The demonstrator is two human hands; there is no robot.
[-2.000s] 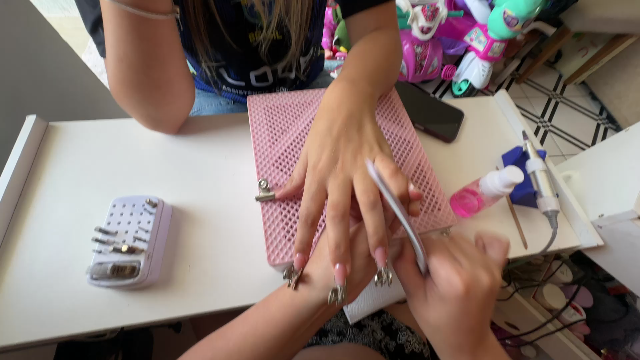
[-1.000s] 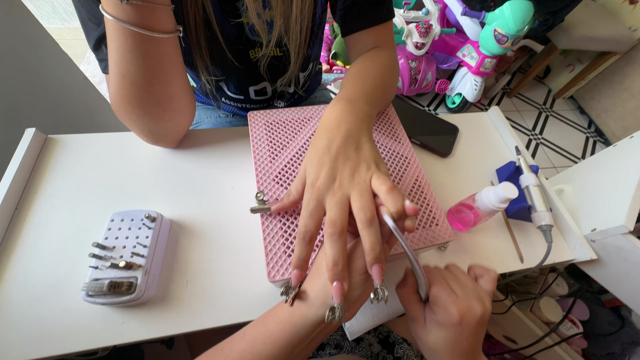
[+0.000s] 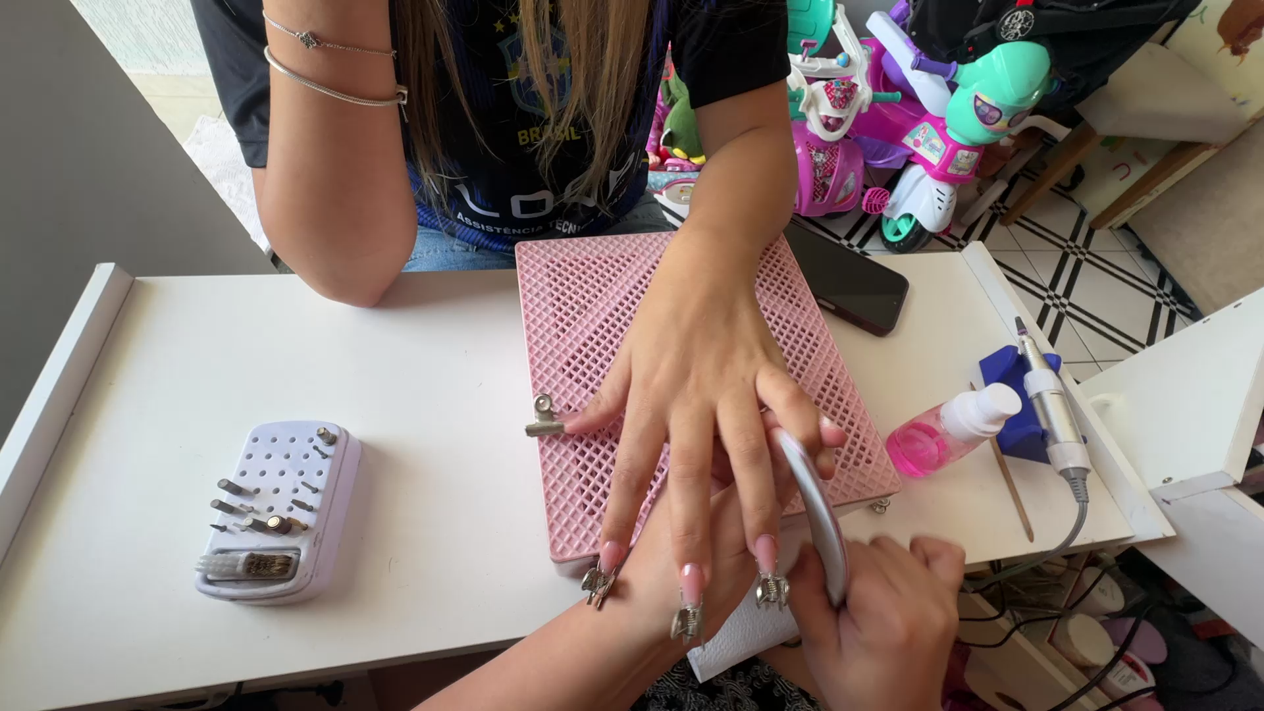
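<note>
Another person's hand [image 3: 691,365] lies palm down over a pink perforated box [image 3: 583,326], probably a nail dust collector, fingers pointing toward me. Small metal clips [image 3: 688,620] pinch the tips of several of its long nails; one clip [image 3: 544,419] is on the thumb. My left hand [image 3: 726,523] is beneath that hand, mostly hidden, its fingers by the other person's little finger. In my right hand [image 3: 879,617] is a curved grey nail file [image 3: 822,513], its upper end close to the little finger.
On the white table [image 3: 395,365], a drill bit holder [image 3: 281,509] stands at left. A black phone [image 3: 844,276], a pink-liquid pump bottle [image 3: 948,430], a thin wooden stick [image 3: 1010,484] and a nail drill handpiece [image 3: 1055,415] on a blue rest are at right. Cables hang below.
My right hand still has the file beside the little finger, with only a slight shift. The other person's hand keeps nearly the same pose.
</note>
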